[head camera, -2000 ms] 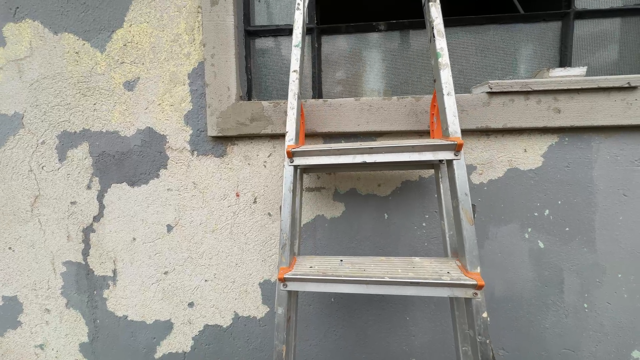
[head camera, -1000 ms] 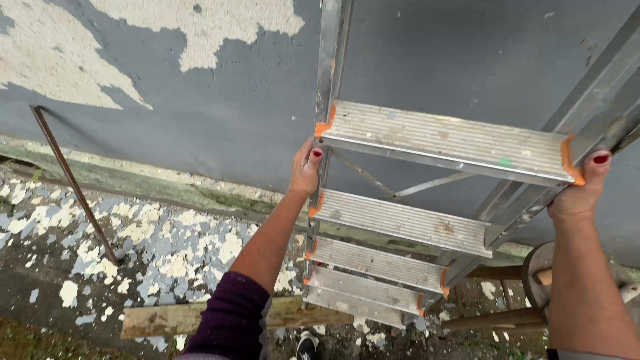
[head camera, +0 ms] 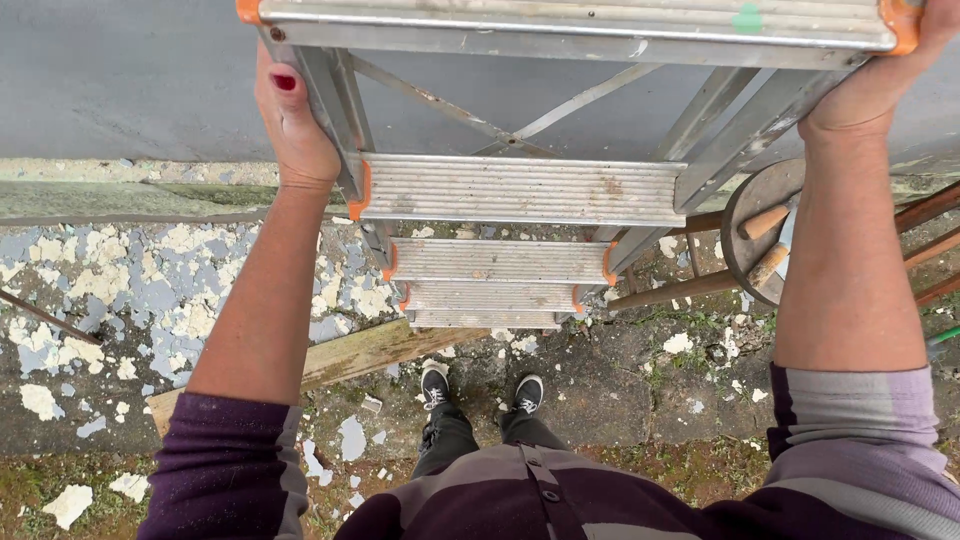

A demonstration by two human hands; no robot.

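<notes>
An aluminium stepladder (head camera: 521,189) with ribbed treads and orange plastic end caps stands against the grey wall, seen from above. My left hand (head camera: 296,127) grips its left side rail just under the top visible tread, thumb on the near side. On the opposite rail, my right hand (head camera: 862,101) holds on beside the orange cap of that same tread; its fingers are partly cut off by the frame edge and hidden by the ladder. Both my feet, in dark sneakers (head camera: 529,395), are on the ground below the ladder's foot.
A round wooden stool (head camera: 739,202) at the right bears scrapers with wooden handles (head camera: 769,265). Under the ladder's foot a wooden plank (head camera: 375,351) lies slantwise. Paint flakes (head camera: 105,277) litter the ground. A thin rod (head camera: 49,316) is at the far left, and reddish wooden bars (head camera: 934,247) are at right.
The view has swung from the window and wall down to the ground. Both hands, out of sight in the oldest frame, hold the ladder rails one second ago and now.
</notes>
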